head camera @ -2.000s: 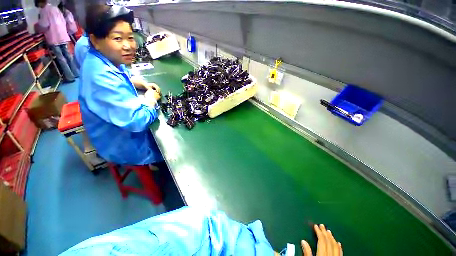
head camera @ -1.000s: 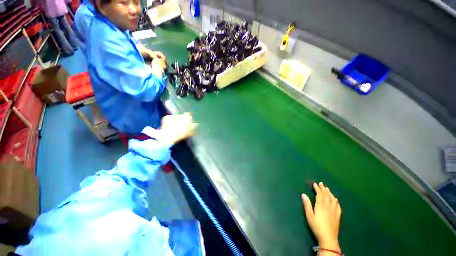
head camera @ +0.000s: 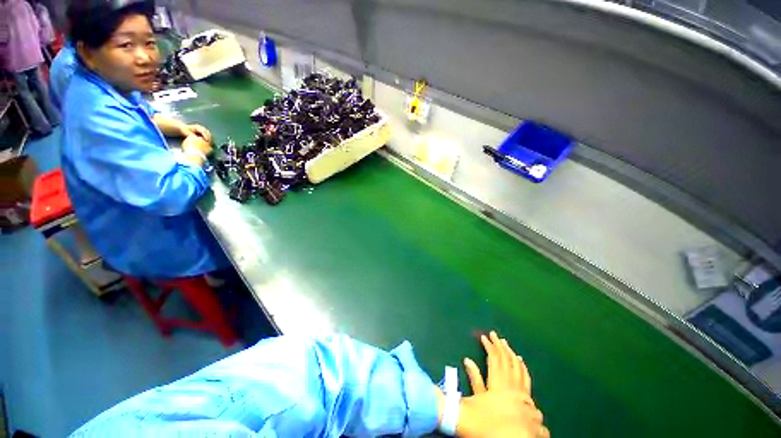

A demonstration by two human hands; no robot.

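My left hand (head camera: 497, 417) reaches in from the left in a light blue sleeve, a pale band around its wrist. It lies across the back of my right hand, its fingers partly cut off by the bottom edge. My right hand (head camera: 503, 369) lies on the green conveyor belt (head camera: 411, 257), fingers spread and empty. Its wrist is hidden. A tangled heap of small black-and-metal parts (head camera: 317, 120) lies farther up the belt, in and around a cream tray (head camera: 349, 150), beyond both hands.
A person in a blue smock (head camera: 128, 180) sits on a red stool (head camera: 175, 308) at the left belt edge, hands by the heap. On the back ledge are a blue bin (head camera: 539, 147) with a dark tool, a pale yellow card (head camera: 437, 156) and a yellow tag (head camera: 417, 104).
My left hand, out over the left belt edge one second ago, has come back over my right hand. The blue cord has left view. The camera view has shifted.
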